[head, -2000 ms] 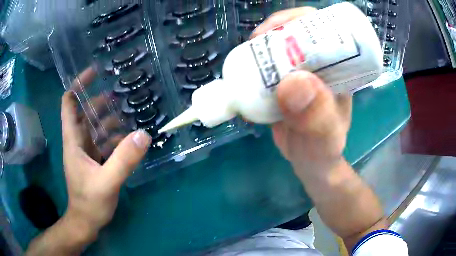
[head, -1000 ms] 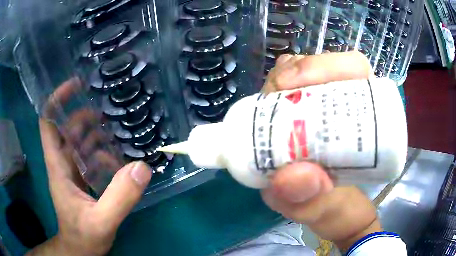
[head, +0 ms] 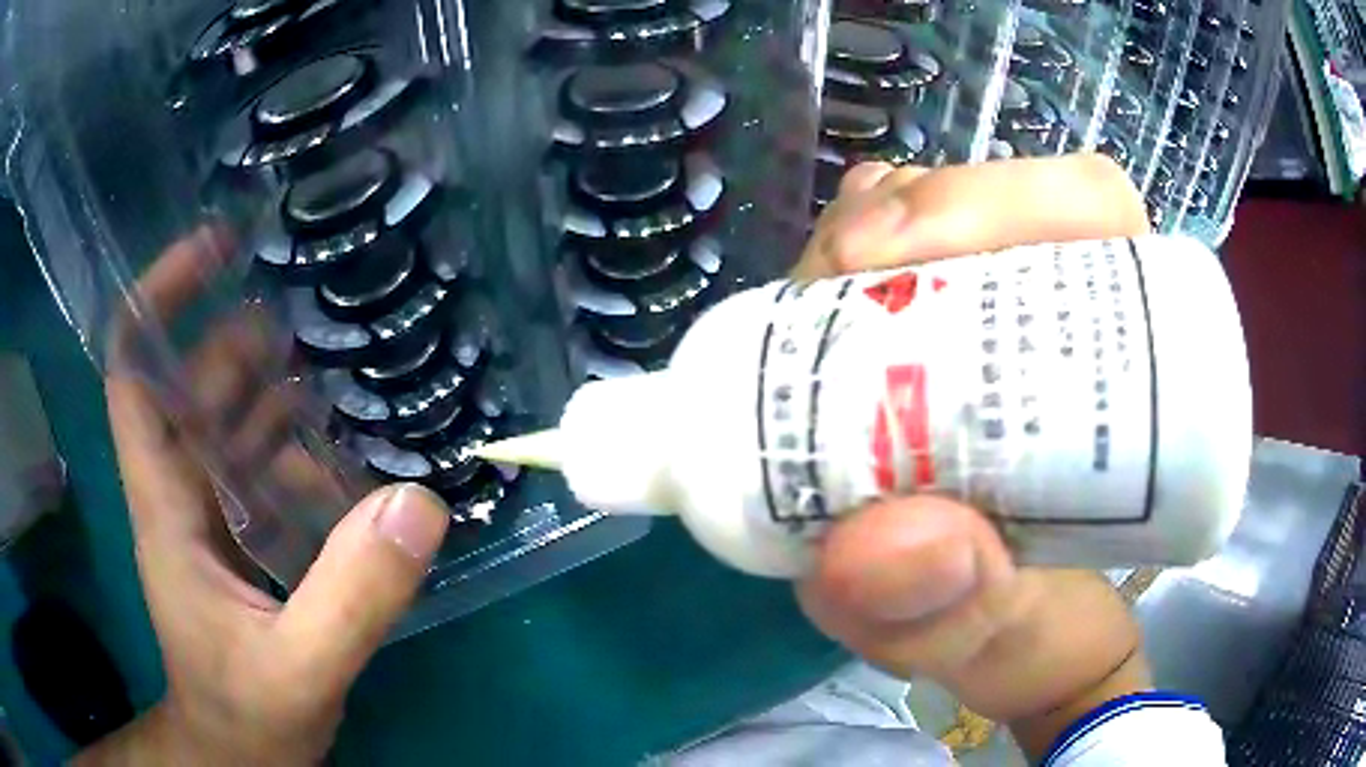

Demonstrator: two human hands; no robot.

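My right hand [head: 929,577] is shut on a white glue bottle [head: 1019,397] with black print and red marks, held nearly level. Its thin pale-yellow nozzle [head: 521,450] points left at the lower parts of the leftmost column. The black round parts with shiny rims [head: 367,277] sit in columns in a clear blister tray [head: 517,255]. My left hand [head: 285,584] grips the tray's lower left edge, the thumb on the near side and the fingers seen through the plastic. Whether the nozzle tip touches a part cannot be told.
The tray lies over a green table mat [head: 599,644]. A black pad [head: 68,667] lies at the lower left. A pale object [head: 23,450] is cut off at the left edge. A dark red surface [head: 1303,315] shows at the right.
The tray is tilted up and appears larger than two seconds ago. The bottle has turned from slanting to nearly level and moved lower right. In the last second both hands shifted only slightly.
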